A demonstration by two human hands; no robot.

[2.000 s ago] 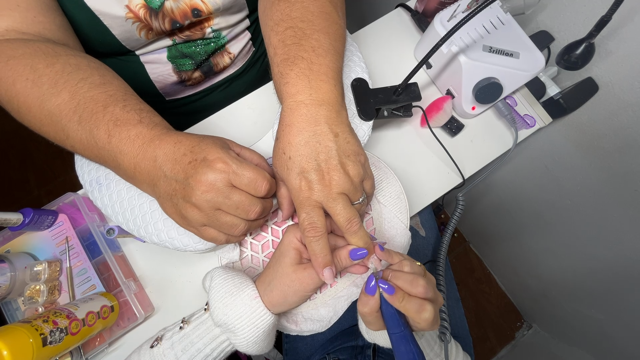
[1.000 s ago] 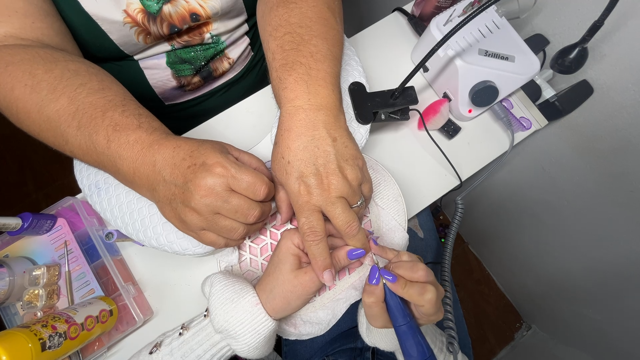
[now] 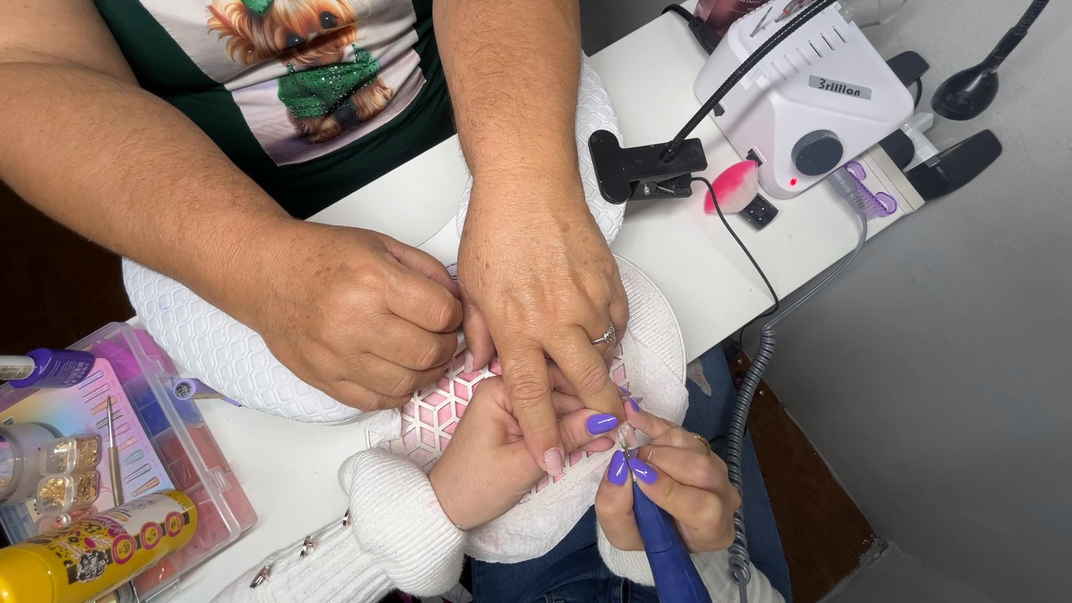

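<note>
My left hand (image 3: 502, 452), with purple nails and a white knit sleeve, holds a finger of the other person's hand (image 3: 536, 285). That hand lies palm down with a ring on it, above a pink and white patterned pad (image 3: 435, 414). My right hand (image 3: 674, 490) grips a blue nail drill handpiece (image 3: 666, 540) like a pen. Its thin bit is at the tip of the held finger; the exact contact is hidden by my fingers. The other person's second hand (image 3: 360, 314) rests curled on a white textured cushion (image 3: 226, 352).
A white drill machine (image 3: 808, 100) with a grey coiled cord (image 3: 745, 419), a black clip (image 3: 649, 167) and a pink brush (image 3: 733, 186) are at upper right. At lower left, a yellow spray can (image 3: 100, 544), small jars (image 3: 67, 477) and a thin tool (image 3: 114, 452) lie on a plastic case (image 3: 222, 481).
</note>
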